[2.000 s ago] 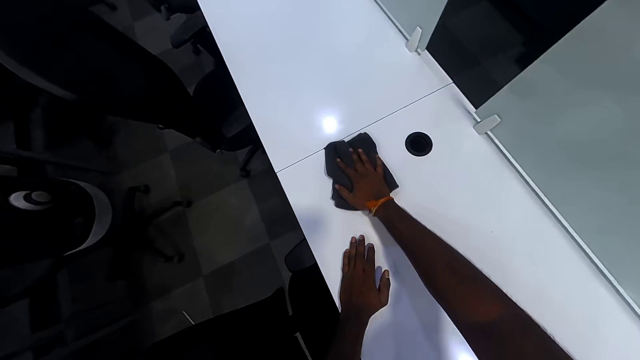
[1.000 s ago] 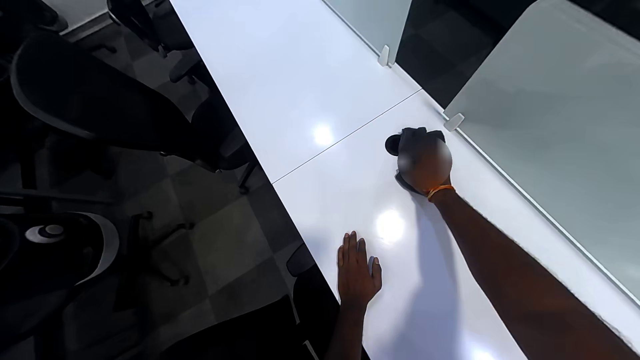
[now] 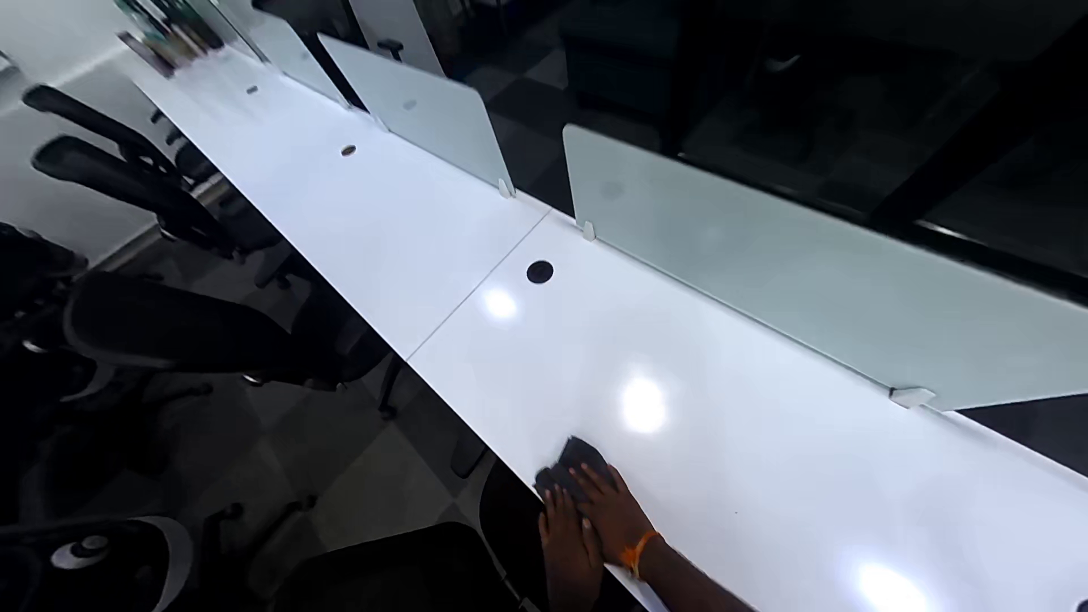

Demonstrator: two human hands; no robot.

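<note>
A dark cloth lies bunched on the white desktop at its front edge. My right hand, with an orange band at the wrist, rests spread on the cloth, its fingertips over the dark fabric. Close beside it on the left is my left hand, its fingers reaching the cloth's lower edge; whether they press on it I cannot tell. The two hands touch or nearly touch.
Frosted glass dividers stand along the desk's far edge on small white clamps. A black round cable grommet sits near the desk seam. Black office chairs line the left side. Bottles stand at the far end.
My right hand and the cloth have moved from beside the grommet to the desk's front edge, next to my left hand. The view has swung to show more of the desk row.
</note>
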